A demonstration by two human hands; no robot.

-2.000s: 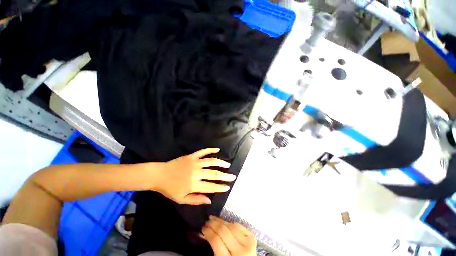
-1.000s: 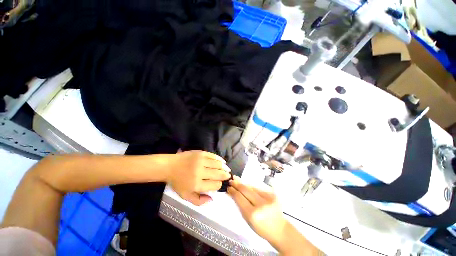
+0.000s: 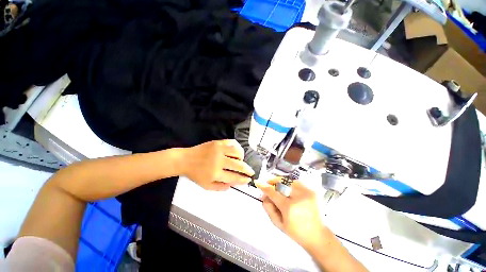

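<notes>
Black cloth (image 3: pixel 176 79) lies left of the needle and hangs down to the lap. My left hand (image 3: pixel 216 164) holds a small edge of it at the fingertips, just in front of the presser foot. My right hand (image 3: pixel 293 207) has its fingertips at the same edge, close beside the left ones. The white sewing machine head (image 3: pixel 341 106) stands over the fingertips. The cloth between the fingers is mostly hidden. The needle tip cannot be made out.
A small brown square (image 3: pixel 376 243) lies on the white bed. Blue crates show at the top (image 3: pixel 274 11) and beside the lap (image 3: pixel 104 239). The ruler strip (image 3: pixel 224 245) runs along the table's front edge. Cardboard boxes (image 3: pixel 463 71) stand at upper right.
Since two seconds ago, both hands have come together at the cloth edge by the needle. Over the last second they moved slightly right. The machine head appears nearer and larger.
</notes>
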